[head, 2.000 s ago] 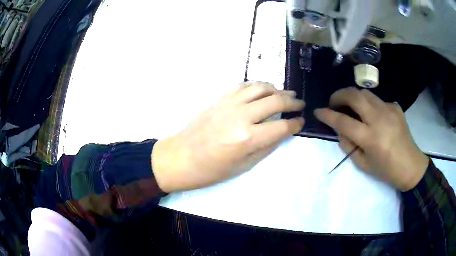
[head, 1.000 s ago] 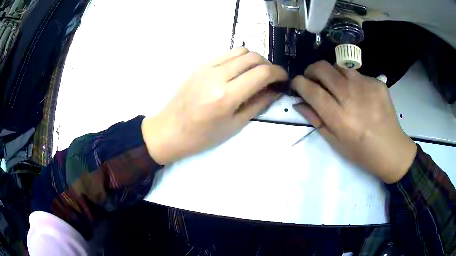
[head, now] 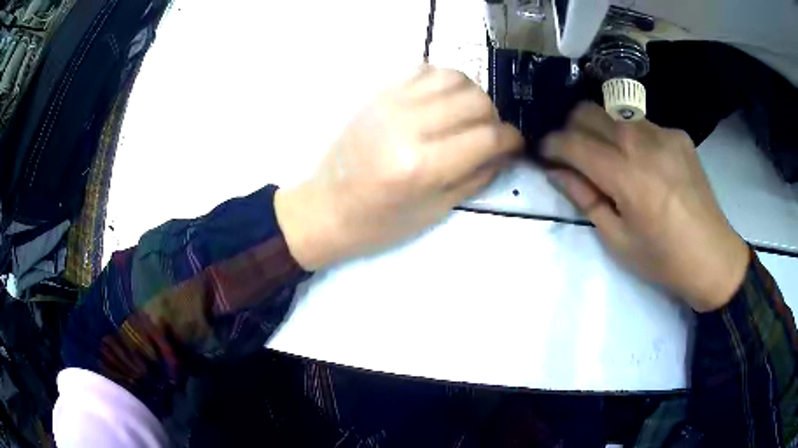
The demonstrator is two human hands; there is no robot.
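A dark garment panel (head: 554, 91) lies under the sewing machine head and runs off to the right behind it. My left hand (head: 411, 157) pinches the panel's near end from the left, fingertips together, slightly blurred. My right hand (head: 634, 188) pinches the same end from the right, its fingertips close to the left ones. The small folded part between the fingertips is mostly hidden. The thin spike seen earlier at my right hand does not show now.
The white sewing machine head (head: 700, 22) is at the upper right, with a cream knurled tension dial (head: 624, 98) just above my right hand. The white table (head: 490, 302) has a worn brown left edge. Dark stitched cloth (head: 52, 114) hangs at the left.
Both hands have moved up toward the machine since two seconds ago, drawing the panel's near edge up and bunching it. The spike has gone from sight.
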